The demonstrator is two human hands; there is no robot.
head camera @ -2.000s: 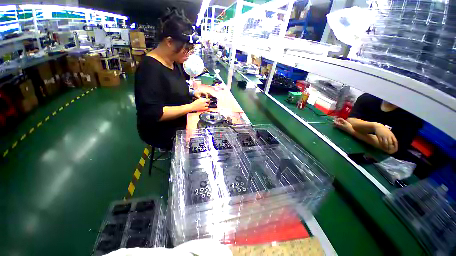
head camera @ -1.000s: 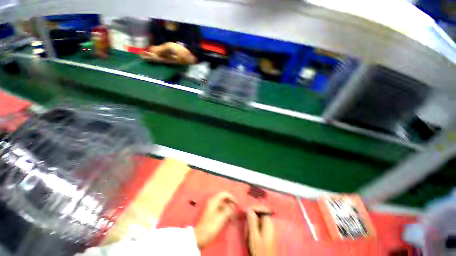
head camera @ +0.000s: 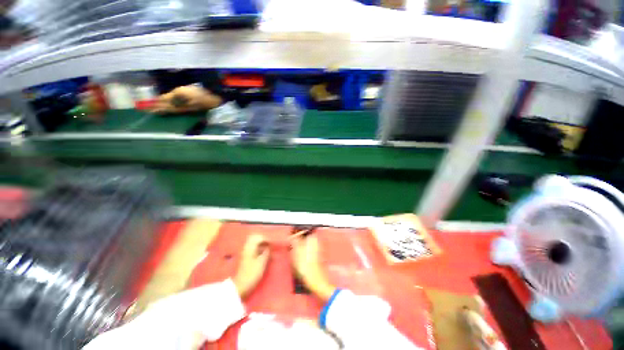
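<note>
The picture is blurred. My left hand (head camera: 253, 265) is low over the red mat (head camera: 349, 277), fingers pointing away from me. A small dark spot shows at its fingertips; I cannot tell if it is held. My right hand (head camera: 309, 265) is beside it, a blue band at the wrist. Its fingertips are at a small dark patch (head camera: 301, 230) near the mat's back edge; whether they grip anything is unclear. A dark piece (head camera: 300, 284) lies partly hidden by the right hand. A tiny black piece (head camera: 228, 257) lies left of my left hand.
Clear trays (head camera: 82, 253) are stacked at left beside a tan sheet (head camera: 179, 256). At right are a parts box (head camera: 405, 239), brown card (head camera: 445, 314), white tool (head camera: 479, 327), dark strip (head camera: 510, 307) and fan (head camera: 557, 249). A white post (head camera: 472, 137) crosses the green conveyor (head camera: 274, 181). A person's hand (head camera: 185, 100) shows beyond.
The view has swung right, bringing in the fan, card and dark strip. My right hand has moved forward to the dark patch at the mat's back; the hands are slightly apart.
</note>
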